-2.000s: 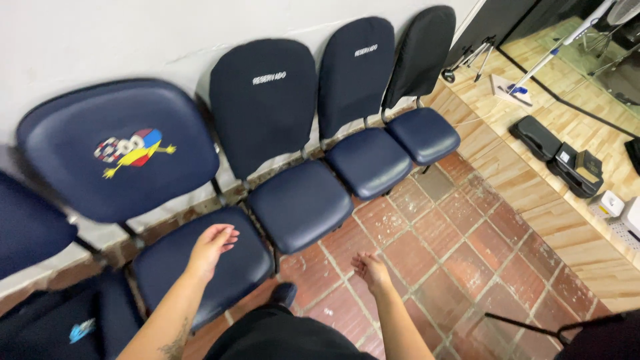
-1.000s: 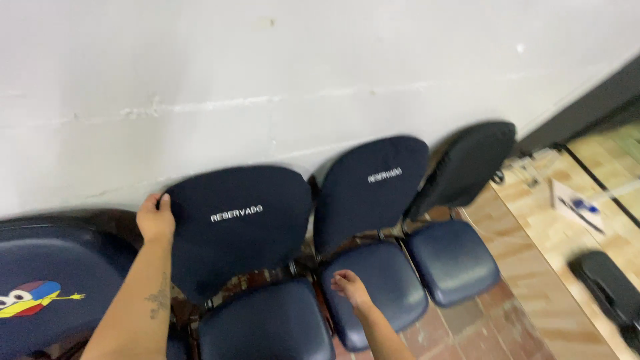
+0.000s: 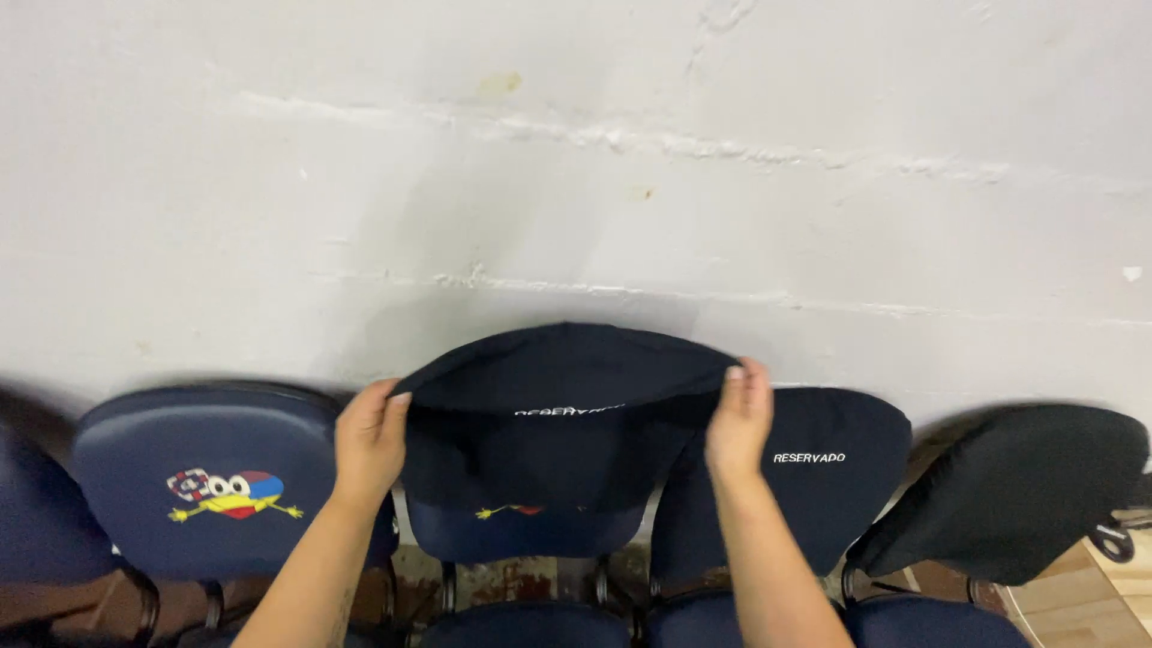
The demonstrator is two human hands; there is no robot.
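Observation:
A dark navy fabric chair cover [image 3: 567,369] with white lettering is stretched between my two hands over the middle chair's backrest [image 3: 531,537]. My left hand [image 3: 373,436] pinches the cover's upper left corner, and my right hand [image 3: 740,418] pinches its upper right corner. The cover is partly raised and folded across its lettering. Below its lower edge shows the blue backrest with part of a coloured cartoon print. To the right stands a chair with a similar lettered cover [image 3: 810,504]; to the left is an uncovered blue backrest [image 3: 225,450] with a full cartoon print.
A whitewashed wall [image 3: 576,198] rises close behind the row of chairs. At the far right a dark covered backrest [image 3: 1017,490] stands at an angle, near light wooden flooring [image 3: 1071,589]. Another blue backrest [image 3: 45,504] is at the far left. Seats show along the bottom edge.
Both hands now grip the cover, which sat down over the backrest one second ago and is now lifted. The right hand has moved up from above the seats. The view has shifted toward the wall.

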